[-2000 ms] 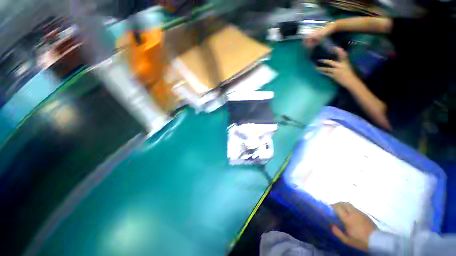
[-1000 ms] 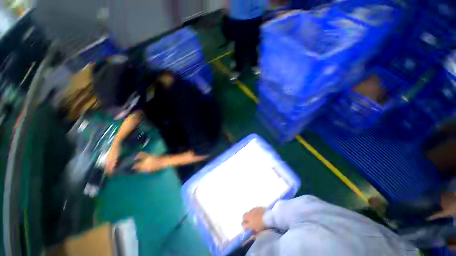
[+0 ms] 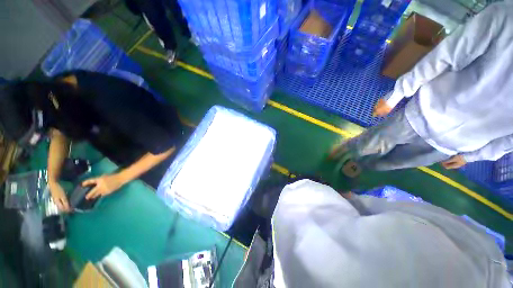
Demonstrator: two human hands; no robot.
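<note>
Neither of my hands can be made out. A large light grey sleeve of mine (image 3: 360, 242) fills the bottom right. A blue crate with a clear liner (image 3: 271, 147) stands at the near edge of the bench. Its overexposed white contents (image 3: 219, 163) cannot be told apart as pieces. The white screw tray with a black panel (image 3: 197, 269) lies on the green bench, cut by the bottom edge.
A neighbouring worker (image 3: 107, 112) handles a black housing (image 3: 82, 197) on the bench. Another person in grey (image 3: 461, 95) stands at the right. Blue crates (image 3: 242, 50) are stacked behind a yellow floor line. Cardboard sheets (image 3: 93, 277) lie bottom left. A dark cable crosses beside the tray.
The view has swung right, off the conveyor side and towards the aisle. My right hand, earlier resting on the lined crate, has left the view. The person in grey has come into view.
</note>
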